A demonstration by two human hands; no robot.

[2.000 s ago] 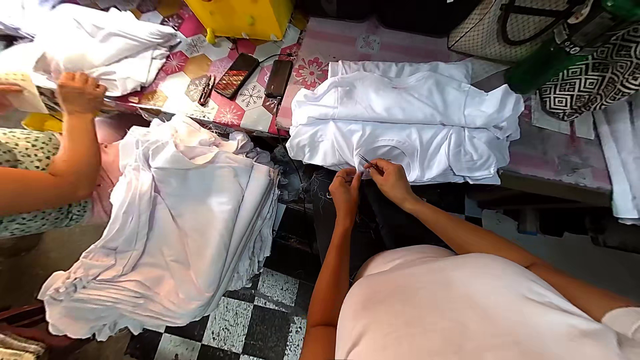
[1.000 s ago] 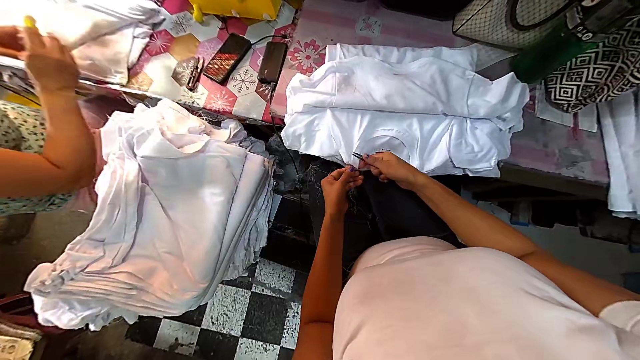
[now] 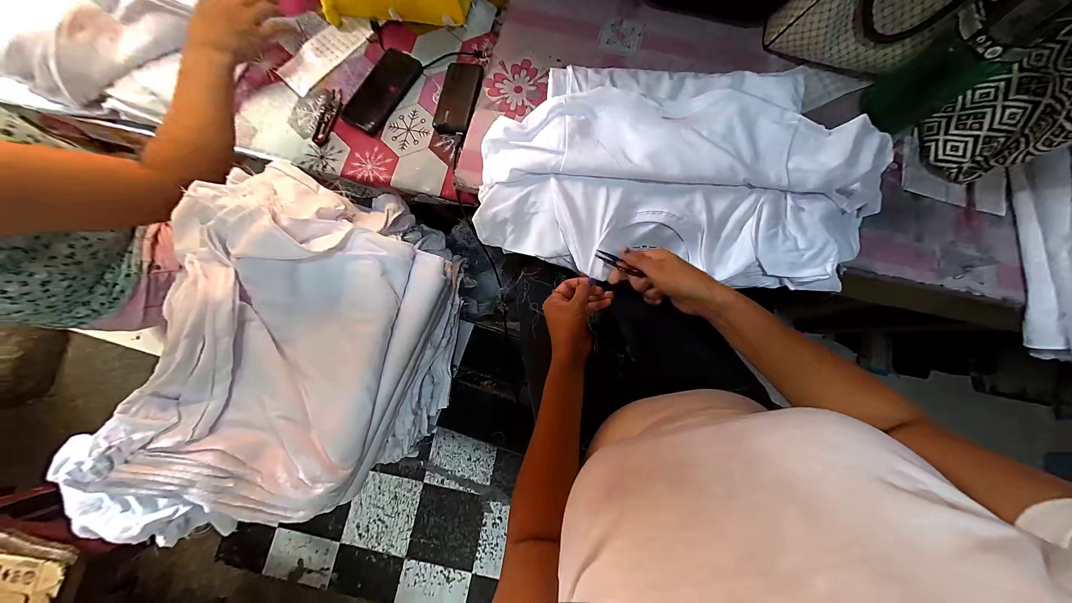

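Folded white T-shirts point(image 3: 670, 159) lie stacked at the front edge of the table, the neckline of the nearest one facing me. Just below that neckline my right hand point(image 3: 662, 278) grips a small dark cutting tool, perhaps thread snips point(image 3: 615, 261), with its tips pointing left over the cloth. My left hand point(image 3: 576, 303) is beside it, lower left, with thumb and fingers pinched together at the shirt's edge; what lies between them is too small to tell. Loose threads show on my dark-clothed lap point(image 3: 645, 343).
A tall pile of white garments point(image 3: 293, 335) stands at the left. Beyond it are a phone point(image 3: 383, 90), a black power bank point(image 3: 458, 98) with a cable, and a paper slip point(image 3: 325, 57). A co-worker's arm point(image 3: 188, 126) reaches across white cloth. Bags point(image 3: 997, 109) sit at the right.
The co-worker's hand has moved away from the yellow thing near it, and a paper slip now lies by the phone. My hands remain close together at the shirt's near edge.
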